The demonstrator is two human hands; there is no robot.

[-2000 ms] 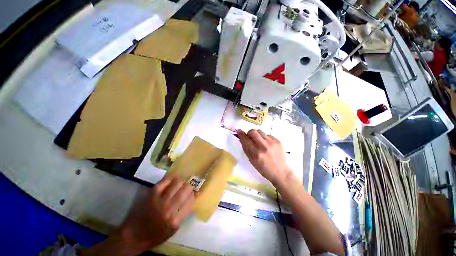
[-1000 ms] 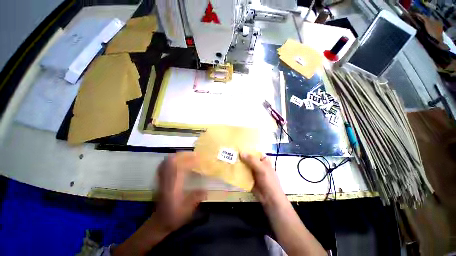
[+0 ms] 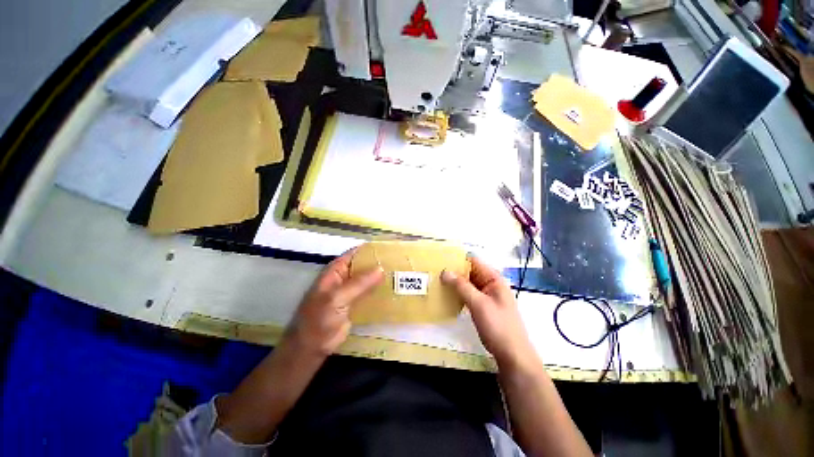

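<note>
A tan cut piece (image 3: 409, 308) is held flat at the front edge of the table, with a small black-and-white label (image 3: 411, 283) at its middle. My left hand (image 3: 332, 303) holds its left side, with a finger lying on the face. My right hand (image 3: 485, 296) grips its right side, thumb on top near the label. Behind it is the white sewing template (image 3: 419, 192) with yellow tape edges. The brass-coloured clamp (image 3: 425, 128) sits under the white machine head (image 3: 419, 62). The dark red thread snips (image 3: 518, 210) lie on the template's right part.
Larger tan pieces (image 3: 210, 161) lie on the dark mat at left, beside a white packet (image 3: 183, 62). At right are loose labels (image 3: 614, 198), labelled tan pieces (image 3: 571, 112), a strip bundle (image 3: 714, 268), a teal stick (image 3: 660, 266), black cable (image 3: 585, 323), thread spool (image 3: 643, 100) and control panel (image 3: 727, 98).
Two seconds ago my right hand was near the clamp; it then moved back to the piece. The piece came to the front edge and was turned level. My left hand now holds its left side.
</note>
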